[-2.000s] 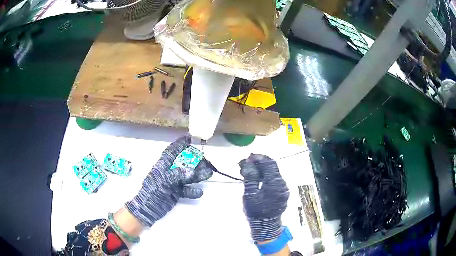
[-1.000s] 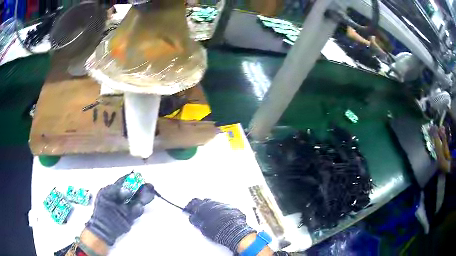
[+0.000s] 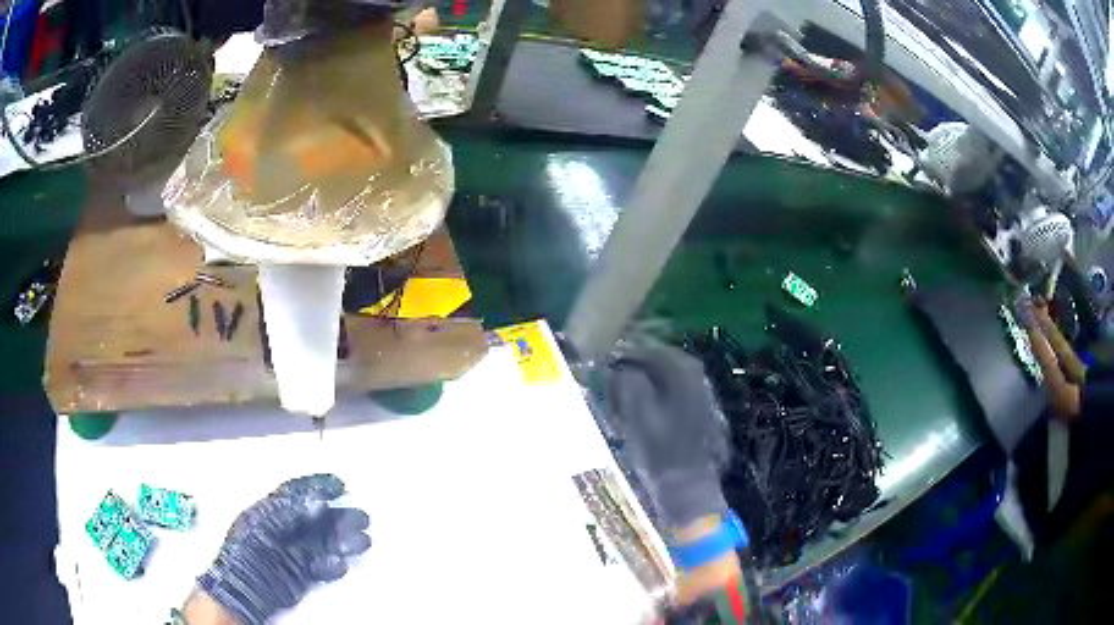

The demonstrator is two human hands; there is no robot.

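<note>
My left hand point(image 3: 287, 543), in a grey striped knitted glove, is over the white sheet point(image 3: 464, 488) with its fingers loosely curled and apart; nothing shows in it. My right hand point(image 3: 666, 421), gloved and blurred, is at the left edge of the black cable pile point(image 3: 806, 446); whether it holds anything cannot be told. Several small green circuit boards point(image 3: 119, 534) lie on the sheet left of my left hand. The white machine column point(image 3: 302, 336) points down, its thin tip above the sheet, with nothing at it.
A wooden base point(image 3: 134, 354) with small dark rods point(image 3: 227, 320) stands under the plastic-wrapped machine top point(image 3: 318, 183). A fan point(image 3: 147, 98) is behind left. A slanted grey post point(image 3: 666, 183) rises at right. One board point(image 3: 800, 288) lies on the green surface. Another person's arm point(image 3: 1051, 354) shows far right.
The board and cable held between my hands no longer show. My right hand has moved right and up to the cable pile. My left hand's fingers have opened. The view has shifted.
</note>
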